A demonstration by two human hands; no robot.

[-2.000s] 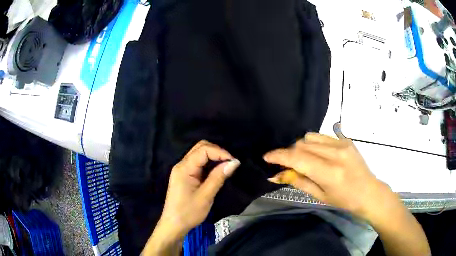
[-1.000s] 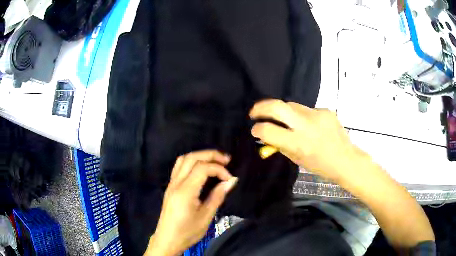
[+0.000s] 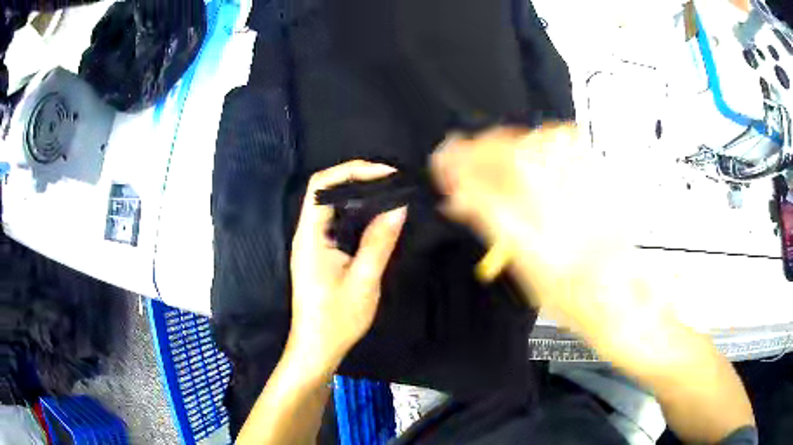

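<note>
A large black garment panel lies over the white table and hangs over its front edge towards my lap. Ribbed black fabric shows along its left side. My left hand is at the middle of the panel, with a folded black edge pinched between thumb and fingers. My right hand is just right of it over the cloth and badly blurred. A small yellow thing shows under its palm; what it is I cannot tell. Whether the right fingertips hold cloth is unclear.
The white and blue sewing machine head stands at the right by the bed plate. A phone lies at the right edge. A measuring tape runs along the front table edge. A blue basket is below. Black cloth lies upper left.
My left hand has moved up and now has a black fold between its fingers. My right hand has moved up the panel and is now blurred. The view has shifted slightly.
</note>
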